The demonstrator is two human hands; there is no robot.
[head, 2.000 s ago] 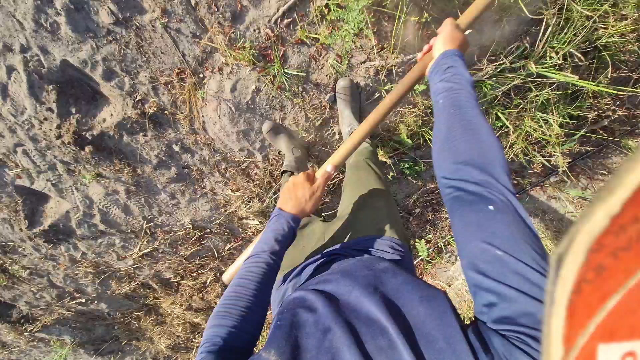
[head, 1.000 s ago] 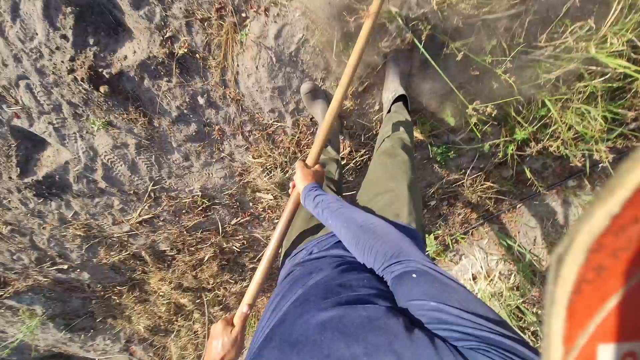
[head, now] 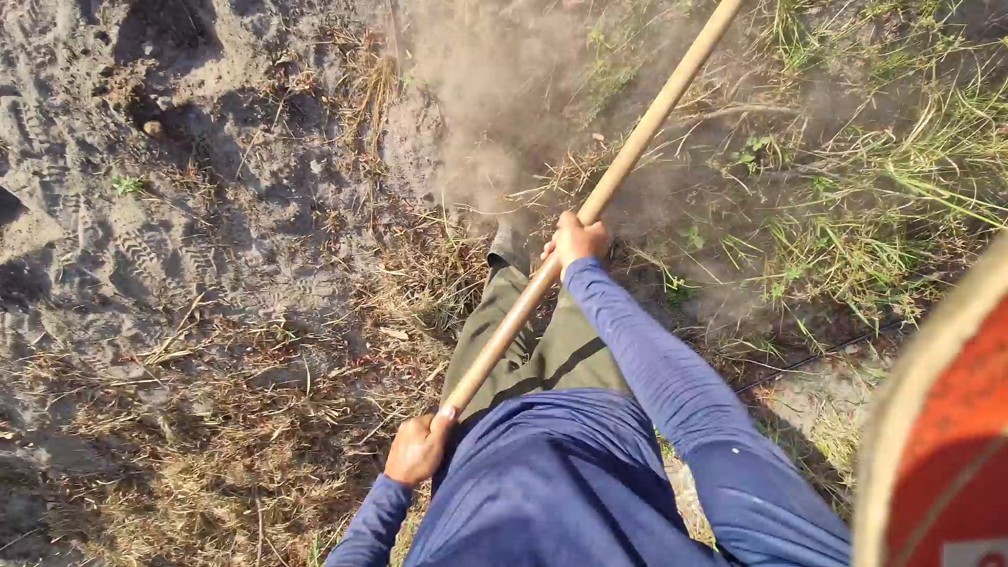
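A long wooden tool handle [head: 654,118] slants across the view from my waist to the top edge, where its far end is out of frame. My left hand [head: 417,446] grips it low, beside my left hip. Farther up the shaft, my right hand [head: 578,242] is closed around it in front of my thighs. Drifting dust [head: 504,94] hangs over the ground ahead and partly hides my boots. Olive trousers [head: 504,346] show beneath the handle.
Green grass and weeds [head: 850,228] grow at the right. Dry cut grass [head: 236,465] covers the lower left, and rough sandy soil with tread marks [head: 142,252] lies above it. A thin dark line [head: 811,358] runs along the ground at right. A blurred orange hat brim [head: 953,441] fills the lower right corner.
Since two seconds ago, my right hand has come down from the upper right to in front of my thighs, and my left hand is nearer my hip. The dust cloud has grown and spread over my boots.
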